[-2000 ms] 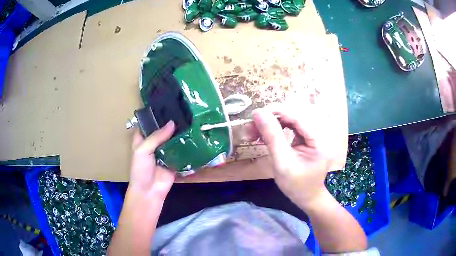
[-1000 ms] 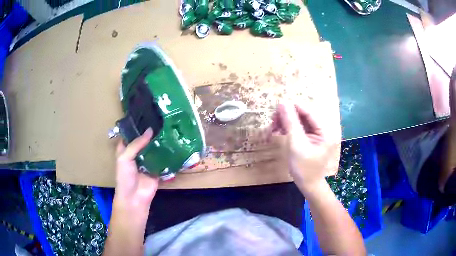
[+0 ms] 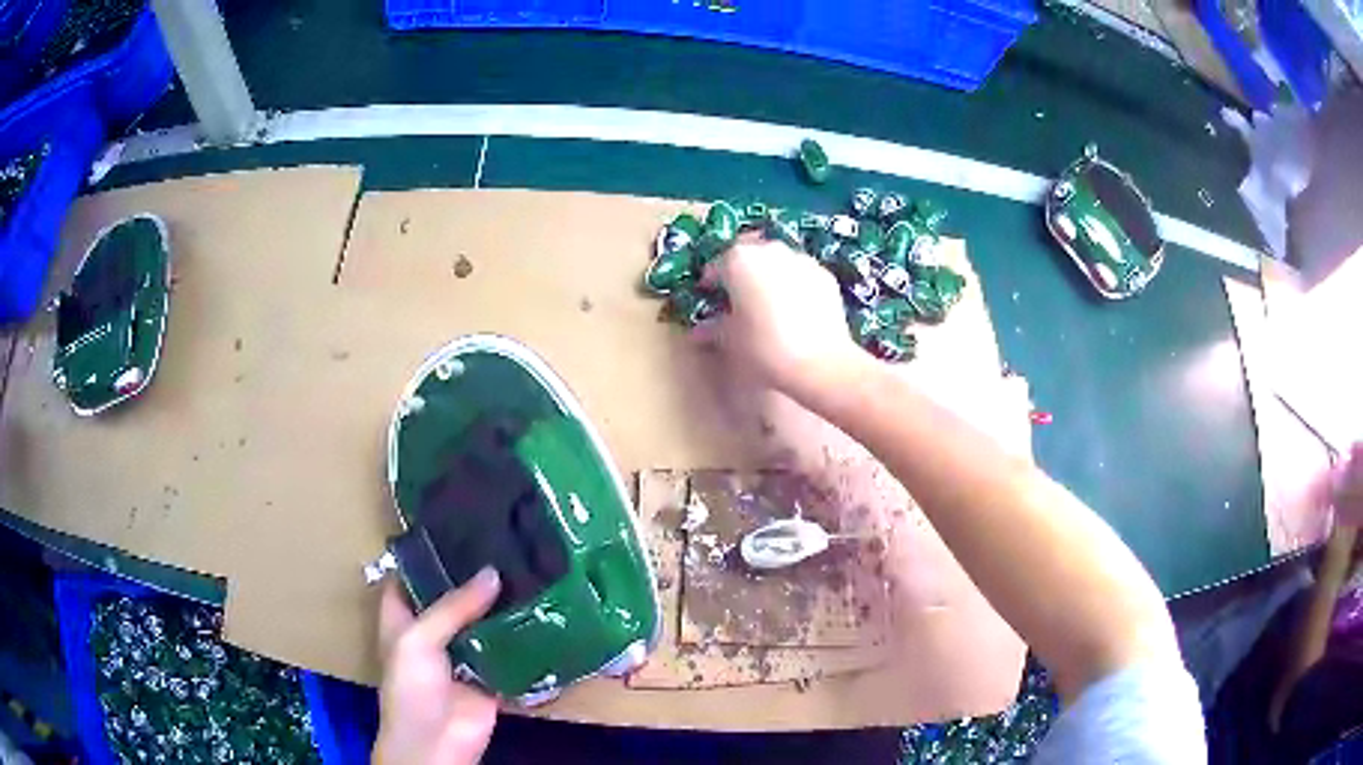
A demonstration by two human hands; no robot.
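My left hand (image 3: 437,673) grips the glossy green car body shell (image 3: 576,508) at its lower left edge, by the side bracket (image 3: 419,565), thumb on the dark centre panel. My right hand (image 3: 762,307) reaches into the heap of green headlight pieces (image 3: 897,262) at the back of the cardboard. Its fingertips are at the heap's left part; whether they hold a piece is hidden. The pale glue dish (image 3: 783,544) lies on the stained glue pad (image 3: 748,605), right of the shell, with a thin stick at its right end.
Another green car body lies on the cardboard at far left (image 3: 112,317) and one on the green bench at right (image 3: 1103,224). A blue crate (image 3: 718,33) stands at the back. Bins of small green pieces (image 3: 172,688) are below the front edge. A person's arm shows at far right.
My right hand has left the dish area and moved up to the heap; the stick now lies by the dish. My left hand still holds the shell. The view has tilted up.
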